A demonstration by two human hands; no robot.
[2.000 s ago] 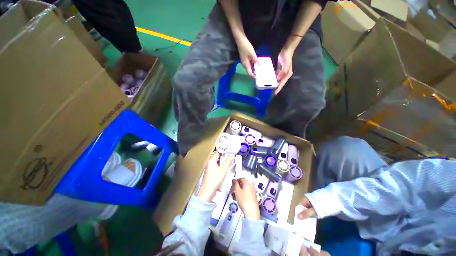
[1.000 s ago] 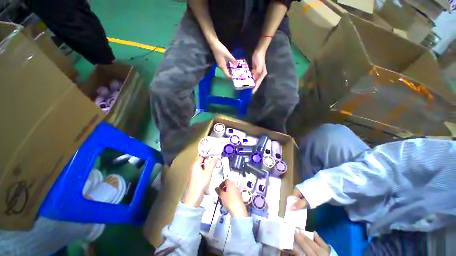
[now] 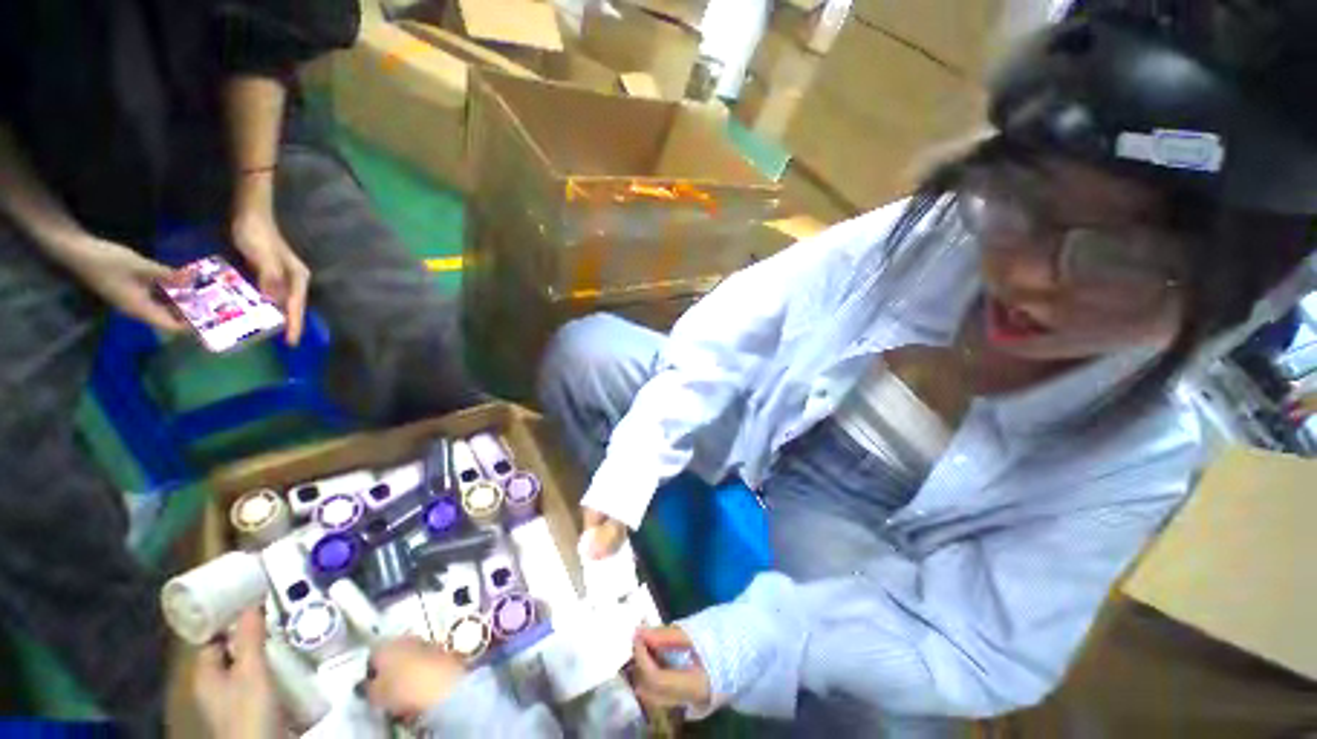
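Note:
The open carton (image 3: 526,433) lies in front of me, packed with white and purple handheld units. My left hand (image 3: 236,690) grips a white unit (image 3: 217,595) at the carton's left side, its round end facing left. My right hand (image 3: 416,676) is low inside the carton, fingers curled over white units; blur hides whether it holds anything. A bright purple unit (image 3: 335,553) and dark grey units (image 3: 390,563) lie in the middle. Another purple-ringed unit (image 3: 513,615) lies right of my right hand.
A person in a striped shirt (image 3: 924,578) sits at right, holding a white box or paper (image 3: 595,643) over the carton's right edge. A person opposite holds a smartphone (image 3: 221,303). A large taped carton (image 3: 650,238) stands behind. Blue stools (image 3: 159,433) show at left and right.
The view has swung right; the left stool and large left carton are out of view, and the right person's head now shows. My left hand holds the white unit clearer above the others.

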